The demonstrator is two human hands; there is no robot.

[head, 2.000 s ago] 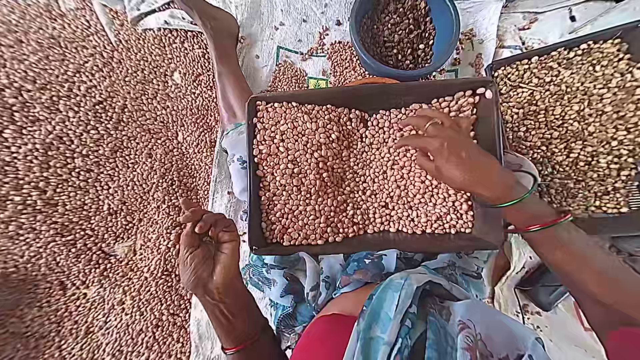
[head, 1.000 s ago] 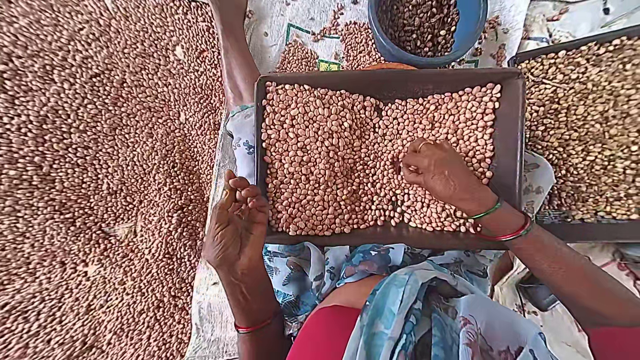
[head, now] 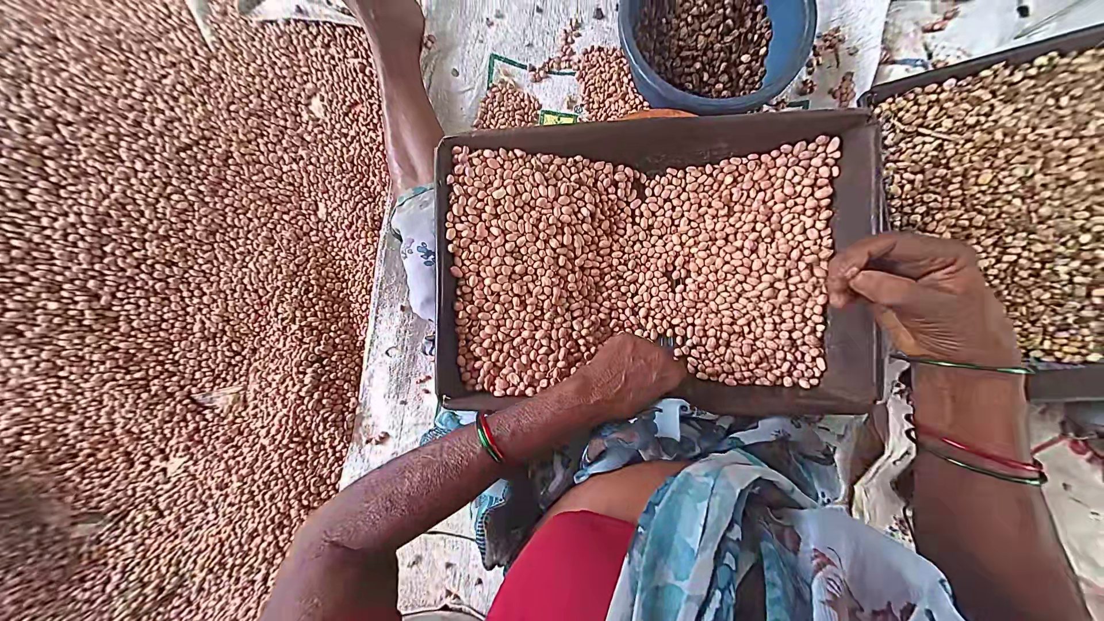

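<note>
A dark rectangular tray [head: 849,362] lies over my lap, with pinkish-brown beans or nuts [head: 733,259] spread across it, thinner along a line near the middle top. My left hand [head: 634,375] is curled over the tray's near rim, knuckles up, at the edge of the beans; its fingertips are hidden. At the tray's right wall, my right hand [head: 923,297] has thumb and forefinger pinched together over the rim. Whether something small is between those fingertips cannot be told. Bangles circle both wrists.
A large heap of similar beans or nuts [head: 190,259] covers the left. A blue plastic tub [head: 798,52] with darker pieces stands beyond the tray. Another dark tray [head: 1061,384] of yellowish-brown pieces is at the right. My bare leg [head: 401,103] extends beside the heap on a white sheet [head: 379,414].
My left hand has come from beside the tray's left wall to its near rim. My right hand has moved right, from over the beans to the right wall.
</note>
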